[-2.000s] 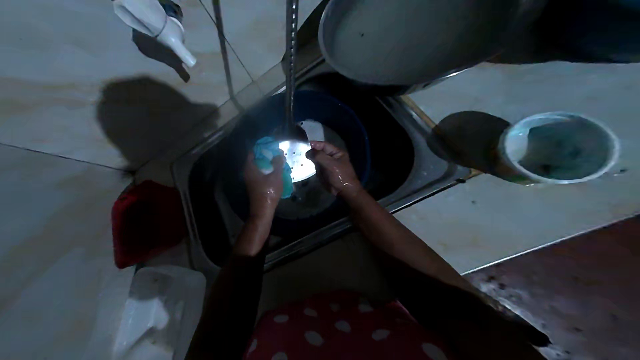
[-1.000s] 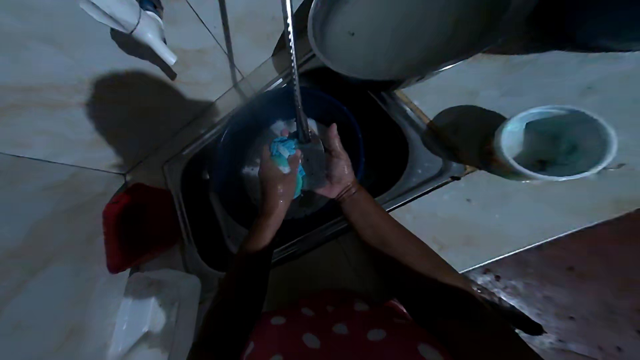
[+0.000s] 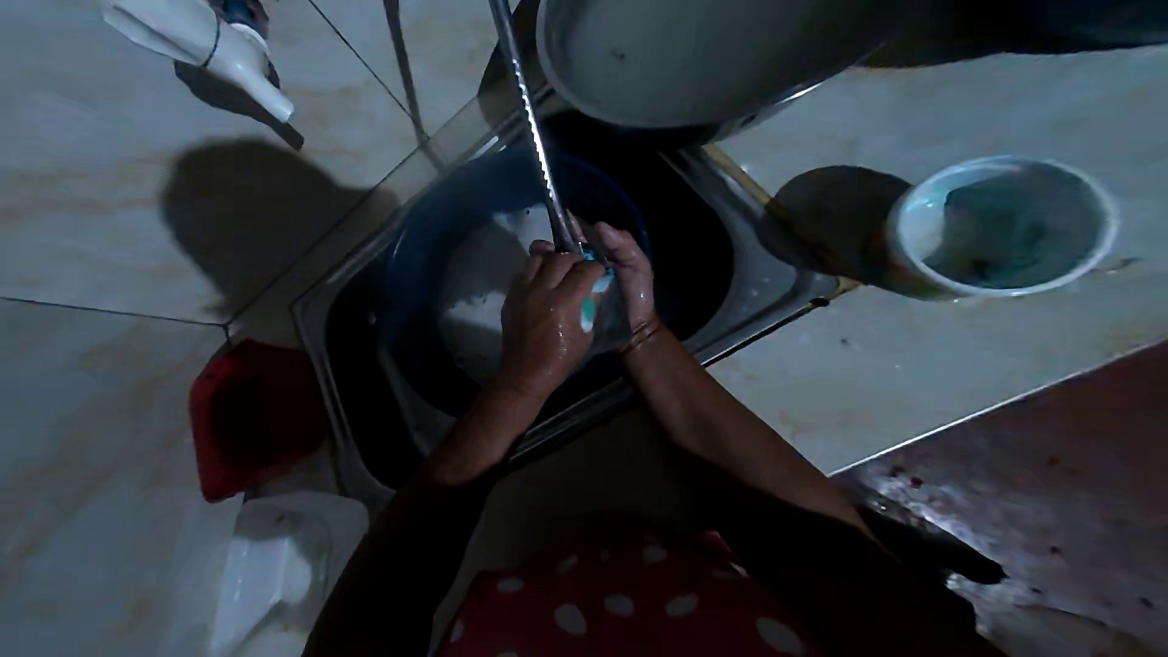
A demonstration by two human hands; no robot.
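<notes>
Over a dark blue basin (image 3: 420, 246) set in the steel sink, my left hand (image 3: 552, 319) is closed on a turquoise and white cloth or sponge (image 3: 589, 310), mostly hidden by the fingers. Close on its right, my right hand (image 3: 632, 278) curves around the side of a dim, translucent item (image 3: 610, 324) whose kind I cannot tell. The lower end of a thin metal faucet pipe (image 3: 547, 173) comes down right at the fingertips. Whitish water or a pale surface shows inside the basin.
A large pale pan or lid (image 3: 693, 64) overhangs the sink's back. On the right counter stands a white-rimmed tub (image 3: 1109, 228) with greenish contents. A red container (image 3: 260, 415) and a white plastic container (image 3: 274, 566) lie left. A white spout (image 3: 242, 68) juts from the wall.
Two seconds ago a brightly lit pale object showed between my hands; that glare is gone. Since one second ago, my left hand has turned back-up over the turquoise cloth or sponge, beside the pipe's end.
</notes>
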